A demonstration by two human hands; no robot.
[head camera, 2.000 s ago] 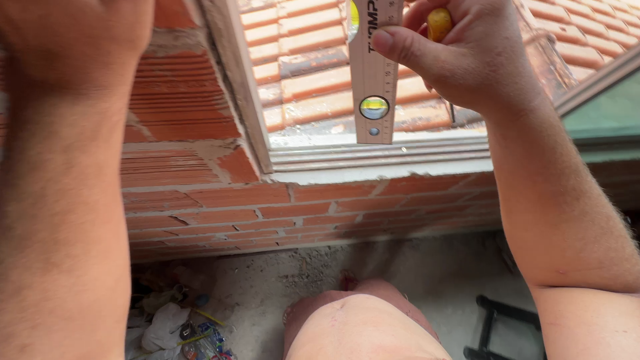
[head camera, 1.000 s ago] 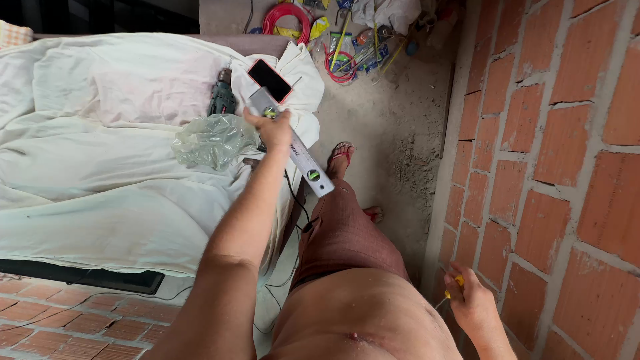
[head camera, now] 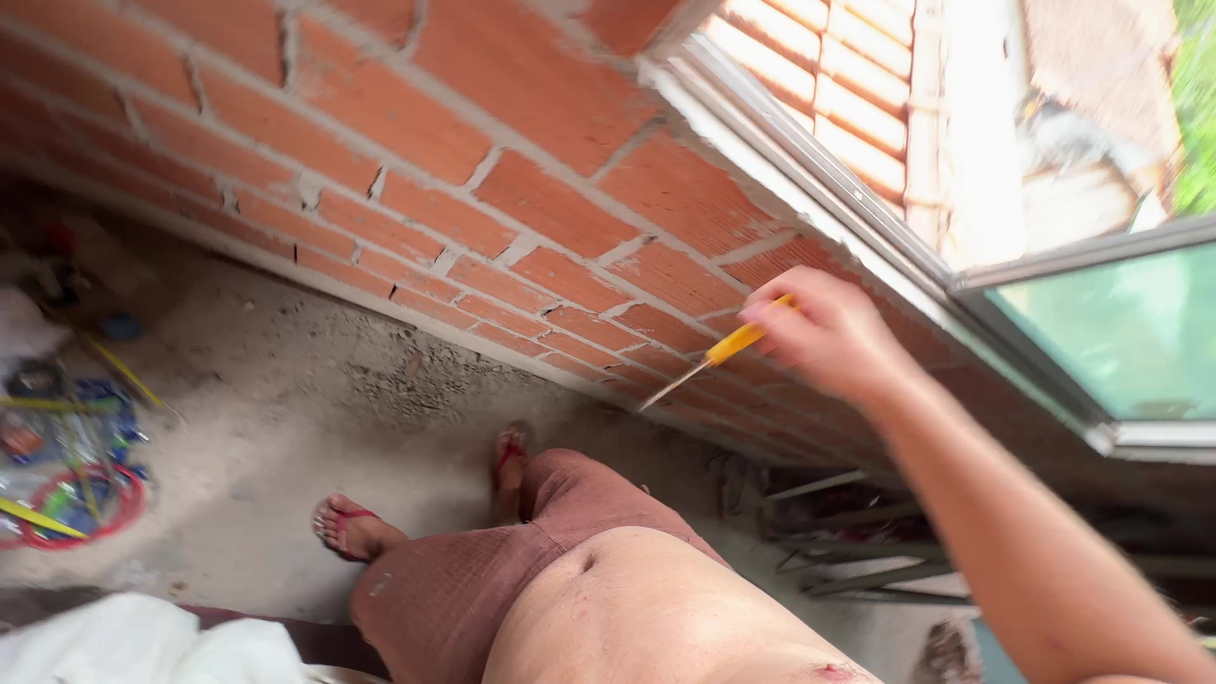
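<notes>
My right hand [head camera: 822,328] is closed around the yellow handle of a screwdriver [head camera: 731,344], whose thin metal shaft points down and to the left. The hand is in front of the brick wall [head camera: 541,180], just below the frame of a window [head camera: 836,209]. Motion blurs the hand a little. My left hand is outside the picture, and the spirit level of the earlier frames does not show.
Red cable [head camera: 133,518], yellow tools and small plastic packets lie on the concrete floor [head camera: 247,446] at left. White cloth [head camera: 123,641] covers something at bottom left. Metal bars [head camera: 874,546] lie below the window. A green glass pane [head camera: 1121,323] is at right.
The view has swung from the cloth-covered surface back to the wall and window. One second ago my left hand held the level over that surface; now it is out of view. My right hand has risen toward the window.
</notes>
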